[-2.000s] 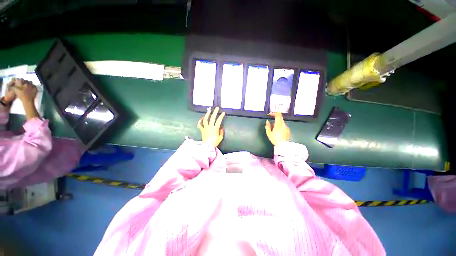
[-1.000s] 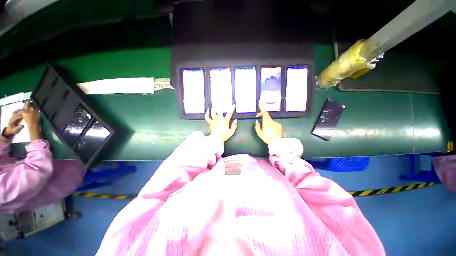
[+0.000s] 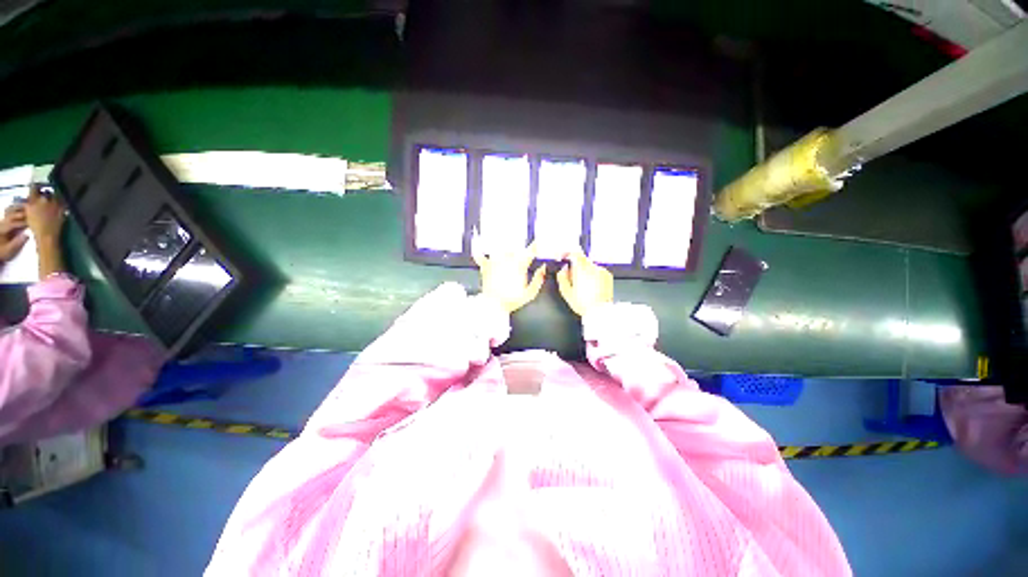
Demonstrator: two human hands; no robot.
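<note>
A black phone tray lies in front of me and holds several phones side by side, all with bright white screens. My left hand is at the tray's front edge, fingers apart, with fingertips over the lower end of the second phone from the left. My right hand is beside it, fingertips at the lower end of the middle phone. Neither hand holds anything. Whether the fingertips touch the glass cannot be told.
A loose dark phone lies right of the tray. A second tray lies angled at the left, near a neighbour's hands. A yellow-wrapped post stands at the right. A long pale strip lies left of the tray.
My right hand has moved left from the fourth phone to the middle one, closer to my left hand. The fourth phone's screen changed from a picture with a dark shape to plain white.
</note>
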